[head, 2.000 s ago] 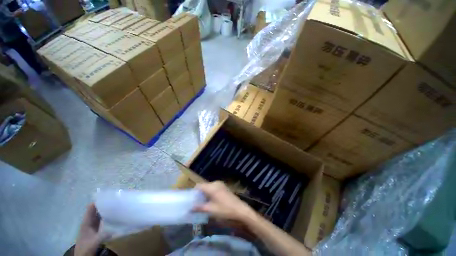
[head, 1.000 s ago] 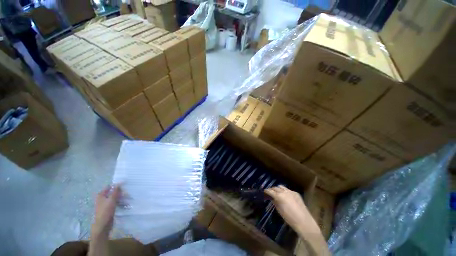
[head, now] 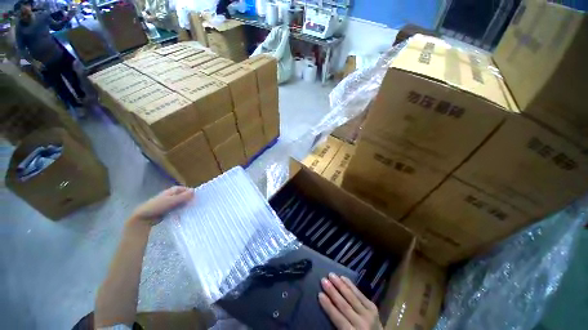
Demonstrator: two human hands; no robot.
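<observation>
My left hand grips the upper left edge of a white ribbed air-column bag. My right hand lies on a flat dark item and holds it; the thumb is not visible. The item has a black cord or strap and two small round studs. Its left end meets the bag's lower right opening and seems partly inside, seen dark through the ribs. Below it, an open supply carton holds dark items on edge in rows.
Stacked printed cartons with stretch film stand at the right. Palletized cartons stand across the aisle. An open carton with pale grey-blue contents is at the left. A person stands at the far upper left.
My right hand has come out of the supply carton with a dark item and brought it to the bag. My left hand has moved up, and the bag is now tilted.
</observation>
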